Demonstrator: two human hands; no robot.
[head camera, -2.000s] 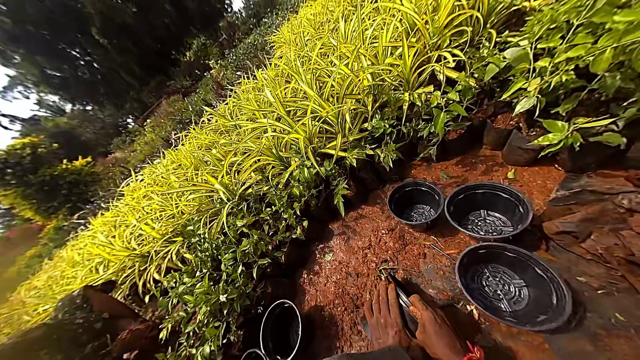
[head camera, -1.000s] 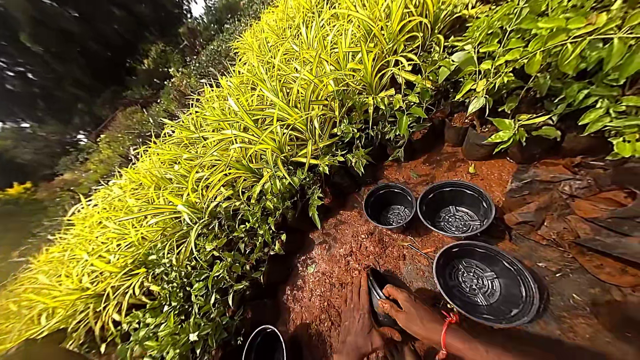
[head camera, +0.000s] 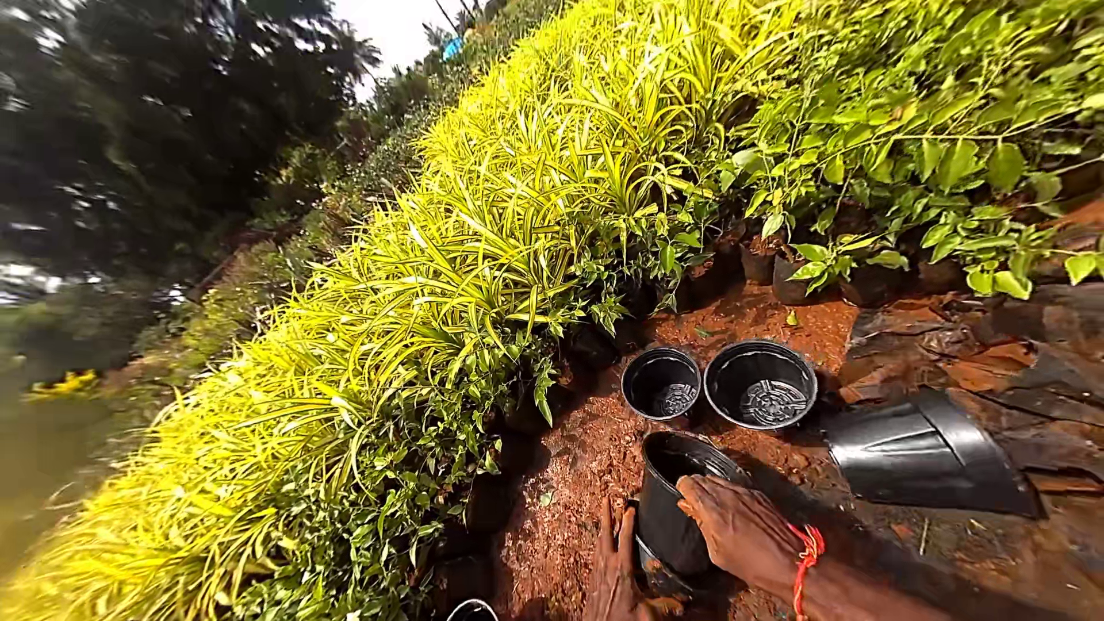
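A black plastic nursery pot [head camera: 668,517] stands tilted on the reddish soil near the bottom middle. My right hand [head camera: 742,522], with a red thread at the wrist, grips its right side by the rim. On the pot's left, my left hand [head camera: 614,569] has its fingers extended against or close beside the lower wall; whether it presses on the pot is unclear. Two black pots, a smaller one [head camera: 661,384] and a wider one [head camera: 761,385], stand upright just beyond, mouths up. To the right a large black pot [head camera: 927,453] lies on its side.
Yellow-green striped plants [head camera: 517,216] fill the left and middle. Leafy green plants in dark grow bags [head camera: 798,280] edge the soil at upper right. Crumpled dark plastic sheeting [head camera: 992,345] covers the right ground. Another pot's rim [head camera: 473,611] shows at the bottom edge.
The large pot on the right stood upright before and now lies on its side. The dark pot between my hands now shows its mouth and wall.
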